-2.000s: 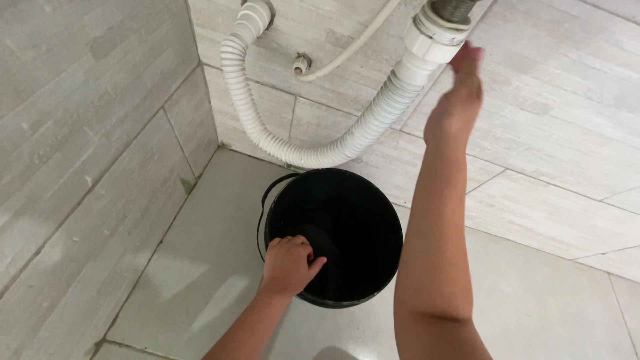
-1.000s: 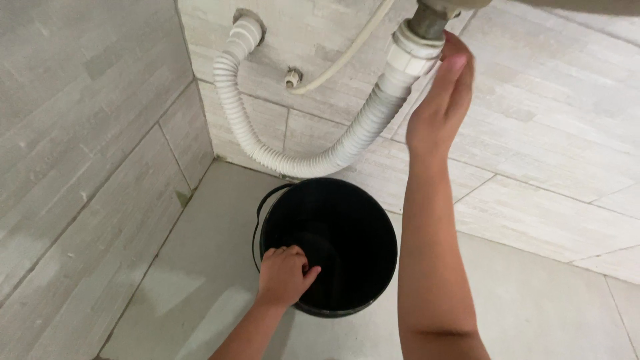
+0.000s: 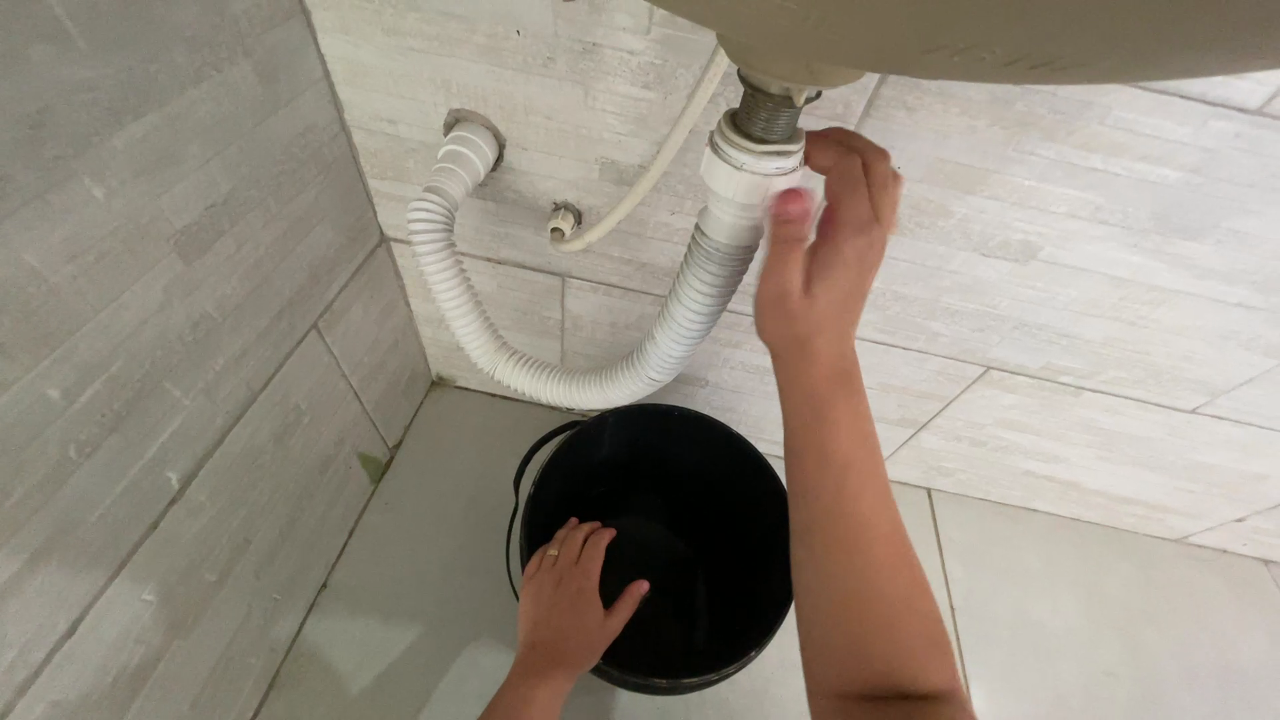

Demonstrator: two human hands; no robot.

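Observation:
A black plastic bucket (image 3: 690,540) stands on the floor below a white corrugated drain hose (image 3: 640,365). My left hand (image 3: 575,600), with a ring on one finger, lies over the bucket's near left rim, fingers spread above its dark inside; whether it presses on the rim is hard to tell. My right hand (image 3: 835,235) is raised at the right side of the white plastic coupling nut (image 3: 750,165), fingers curved and thumb apart, slightly blurred. Contact with the nut is unclear. Above the nut, a threaded drain tailpiece (image 3: 768,108) comes down from the sink basin (image 3: 960,40).
The hose's far end enters the tiled wall (image 3: 1050,250) at a round opening. A thin cream supply hose (image 3: 650,185) runs to a small wall fitting (image 3: 562,222). The bucket's handle (image 3: 515,500) hangs at its left. Another tiled wall (image 3: 180,300) closes the left side.
My right hand has turned, its thumb now apart from the fingers and in front of the coupling's side. My left hand has opened from a curled pose on the bucket. More of the sink shows.

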